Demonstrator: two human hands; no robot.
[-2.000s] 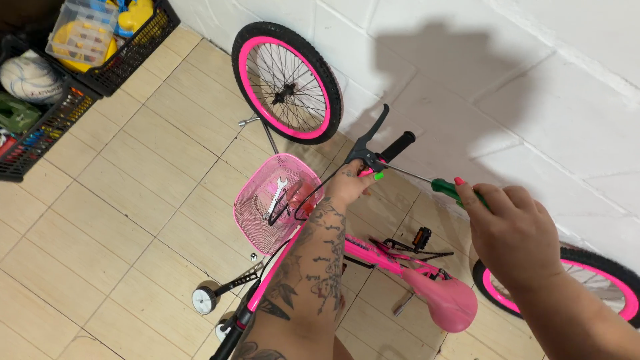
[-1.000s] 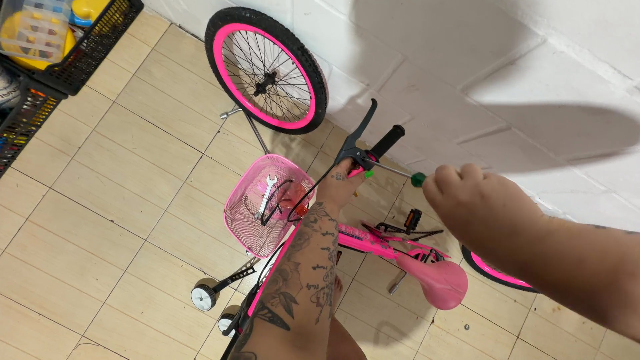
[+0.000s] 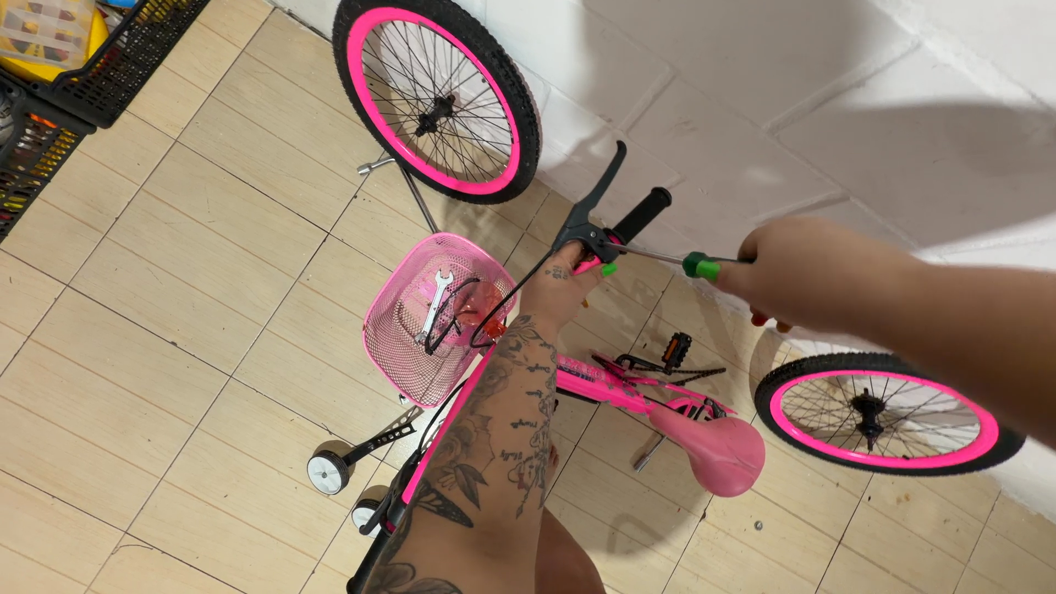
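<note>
My left hand (image 3: 561, 285) is closed around the pink handlebar beside the black brake lever (image 3: 601, 186) and the black rubber grip (image 3: 642, 216). From the right, my right hand (image 3: 780, 272) holds a green-handled screwdriver (image 3: 697, 265); its shaft reaches the brake lever's clamp, though the exact contact of the tip cannot be told. A pink mesh basket (image 3: 388, 330) on the bicycle holds an open-end wrench (image 3: 437, 301), a dark cable and something red. The pink saddle (image 3: 718, 454) and frame (image 3: 590, 384) lie below my hands.
One loose wheel (image 3: 516, 157) leans near the white block wall (image 3: 726, 91), another wheel (image 3: 891, 462) lies at the right. Training wheels (image 3: 328, 473) rest at the lower left. Black plastic crates (image 3: 124, 74) stand at the upper left. A metal tool (image 3: 375, 165) is by the first wheel.
My right hand has turned about the screwdriver, and its forearm now comes in from the right rather than from below. My left hand keeps its hold by the brake lever.
</note>
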